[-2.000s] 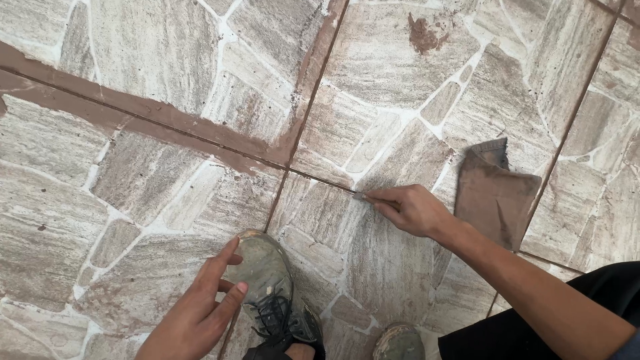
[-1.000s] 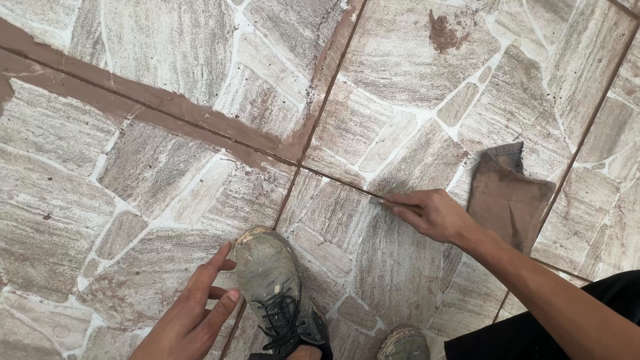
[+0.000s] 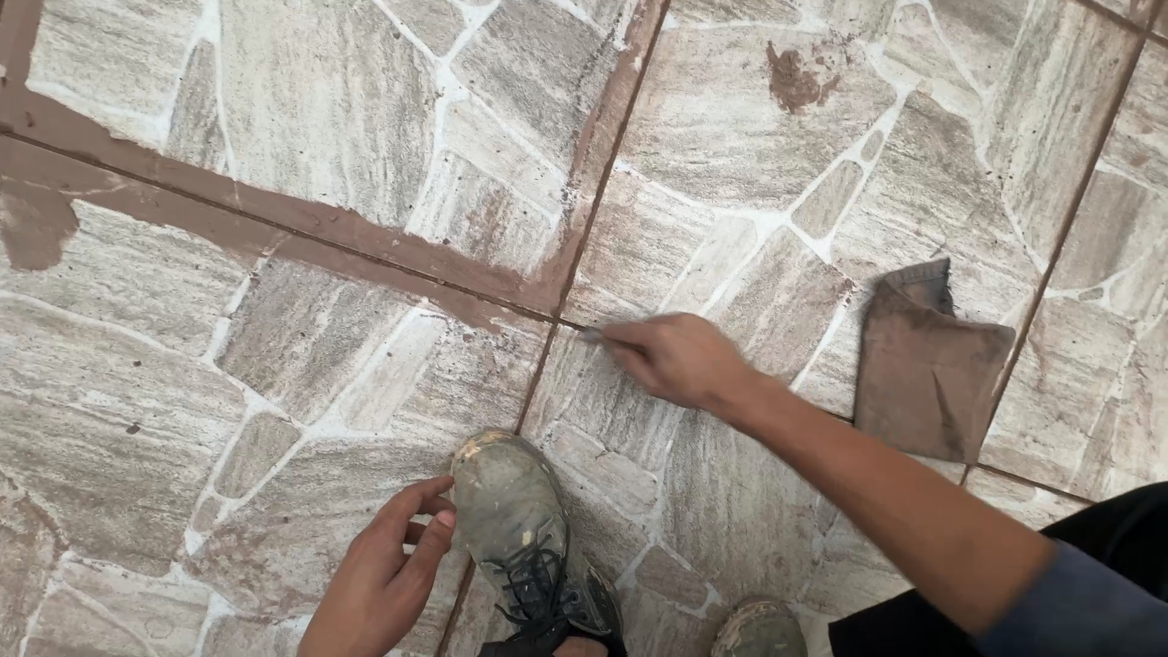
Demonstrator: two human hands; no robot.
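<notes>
My right hand (image 3: 675,358) pinches a small, thin tool (image 3: 593,335), blurred and mostly hidden by the fingers, with its tip at the grout joint (image 3: 573,325) just right of where two joints cross. My left hand (image 3: 392,566) is beside the toe of a worn lace-up shoe (image 3: 511,511), fingers apart and holding nothing. Wet brown grout (image 3: 365,228) is smeared along the joints at upper left. A folded brown-stained cloth (image 3: 935,383) lies on the stone-patterned floor tiles (image 3: 757,511), right of my right hand.
A second shoe (image 3: 759,630) shows at the bottom edge. A brown grout smear (image 3: 798,78) marks the tile at the upper right, and another patch (image 3: 36,224) lies at the far left. Dark trousers fill the lower right corner.
My right hand has moved left along the joint, closer to the crossing. My left hand stays beside the shoe.
</notes>
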